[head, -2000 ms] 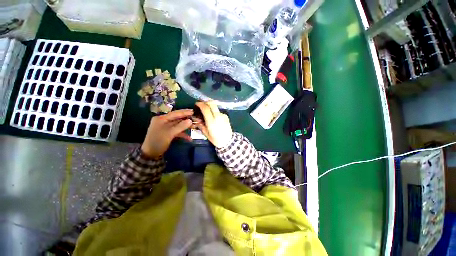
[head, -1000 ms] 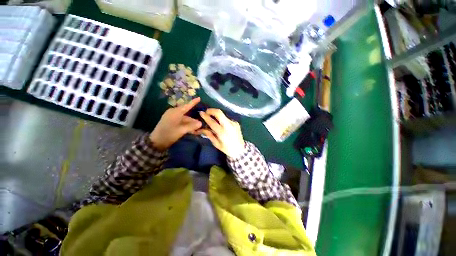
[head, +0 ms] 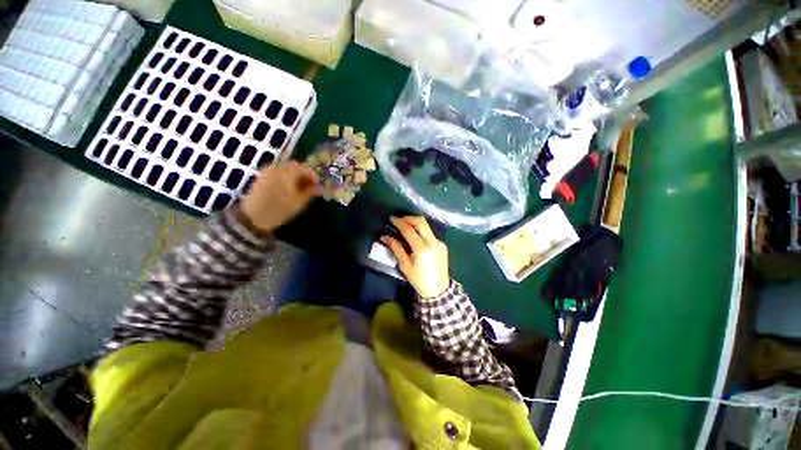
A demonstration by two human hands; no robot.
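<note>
My left hand (head: 279, 195) is blurred, between the white blister tray (head: 279, 77) and the loose pile of small tan and grey pieces (head: 341, 163), its fingertips at the pile's left edge. Whether it holds a piece cannot be seen. My right hand (head: 422, 256) is low over the bench, fingers bent, beside a small white block (head: 385, 255). Something dark shows at its fingertips, but a grip is not clear. The tray's pockets look mostly black, with a plain white stretch at its upper right. The open clear bag (head: 514, 215) holds several black parts (head: 439, 167).
Stacked white trays (head: 66, 66) stand far left. Right of the bag are a shallow white box (head: 533, 243) with yellowish contents, a black pouch (head: 581, 272), a red-and-black tool (head: 577, 176) and a clear bottle (head: 610, 83). Cream boxes (head: 285, 26) line the back. A green conveyor (head: 672, 211) runs right.
My hands, together before, are now apart. My left hand has moved left to the pile, while my right hand stays by the white block. The camera view has turned and shifted.
</note>
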